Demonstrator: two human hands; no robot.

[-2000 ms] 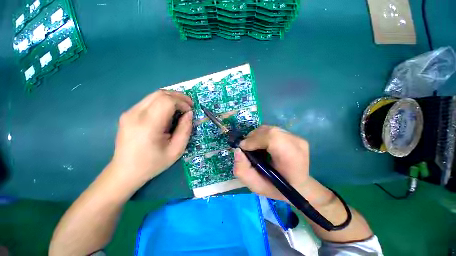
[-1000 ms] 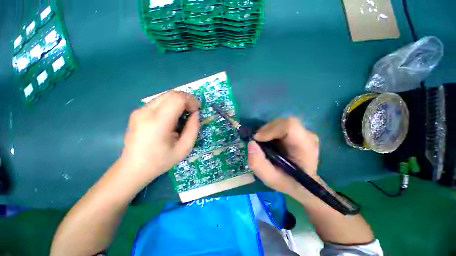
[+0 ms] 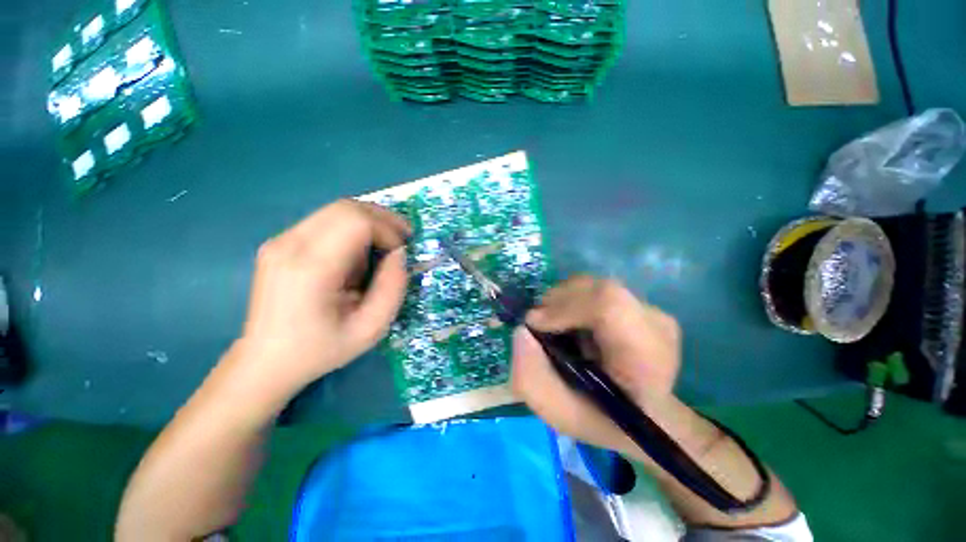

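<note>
A green PCB panel (image 3: 466, 307) lies tilted on a pale backing board (image 3: 462, 405), whose edges show at top and bottom. My right hand (image 3: 598, 355) grips the black soldering iron (image 3: 614, 402) like a pen. Its silver tip points up-left, over the upper middle of the panel. My left hand (image 3: 323, 291) is over the panel's left edge with thumb and fingertips pinched together. What the fingertips hold is too small to make out; a dark spot shows between thumb and fingers.
Stacked PCB panels (image 3: 493, 53) stand beyond the work. A panel with white squares (image 3: 122, 90) lies upper left. At right are a cardboard piece (image 3: 824, 53), a clear plastic bag (image 3: 890, 159), a round reel (image 3: 847, 277) and a black unit (image 3: 913, 307). Blue cloth (image 3: 434, 487) is below.
The whole view has shifted between frames. The iron's tip stays over the panel's upper middle, with small changes in position. Both hands keep much the same pose.
</note>
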